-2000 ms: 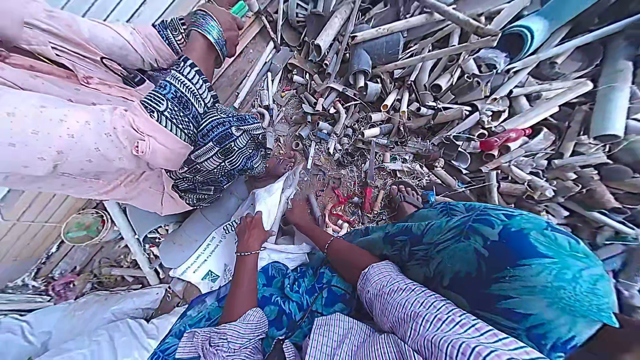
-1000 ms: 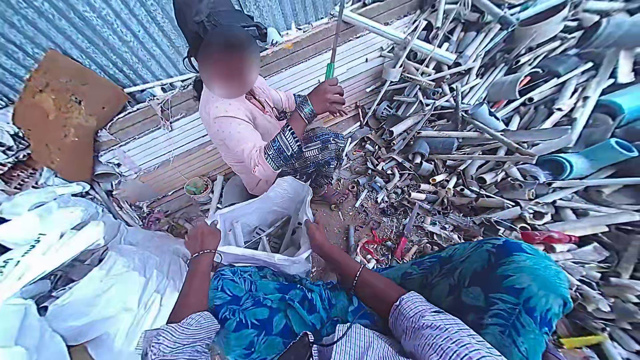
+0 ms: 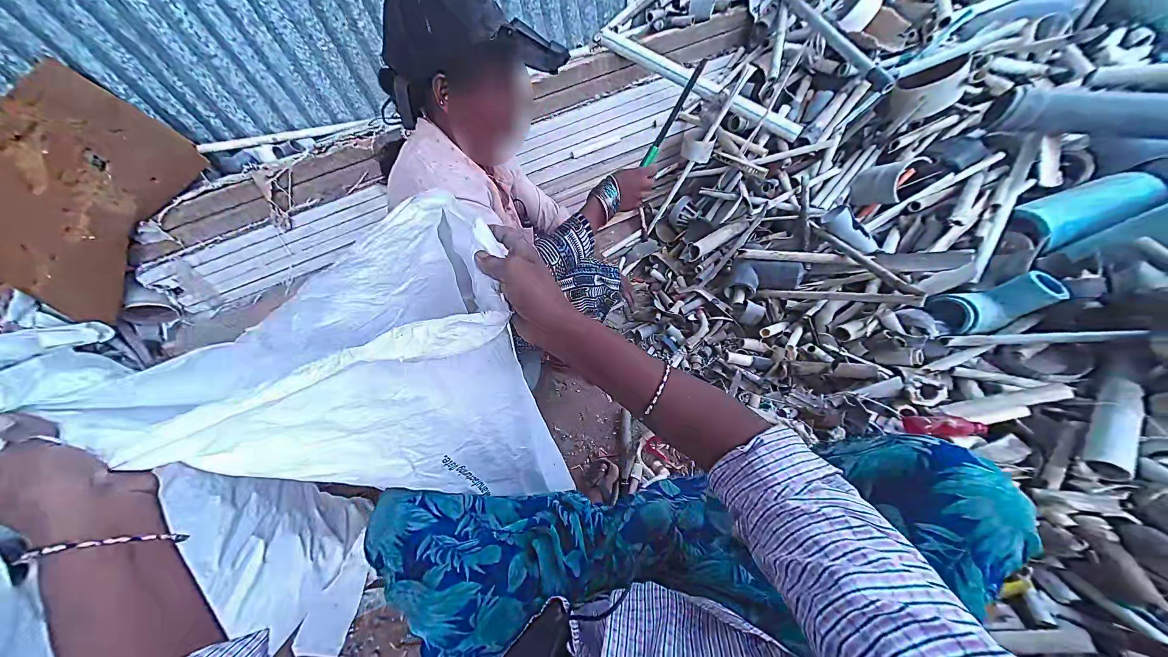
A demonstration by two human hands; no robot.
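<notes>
A white woven plastic sack (image 3: pixel 365 392) with some writing is stretched out above my lap. My right hand (image 3: pixel 525 278) grips its upper right edge, the fingers pinched on the folded rim. At the left edge of the view, my left hand (image 3: pixel 55 474) lies at the sack's lower left part; its fingers are mostly cut off or hidden, so its hold cannot be told. Behind the sack, a co-worker in a pink top holds a long blade-like tool with a green handle (image 3: pixel 651 155) upright.
Scrap pipe pieces (image 3: pixel 821 301) are heaped from the middle to the right, with blue pipes (image 3: pixel 999 301) among them. A corrugated metal sheet wall (image 3: pixel 274 64) rises behind stacked white panels (image 3: pixel 584 137). A brown board (image 3: pixel 87 182) leans at the left.
My right hand has raised the sack's edge, and my left hand has moved out to the left. The sack, open between my hands one second ago, is now stretched sideways. The view has swung since two seconds ago.
</notes>
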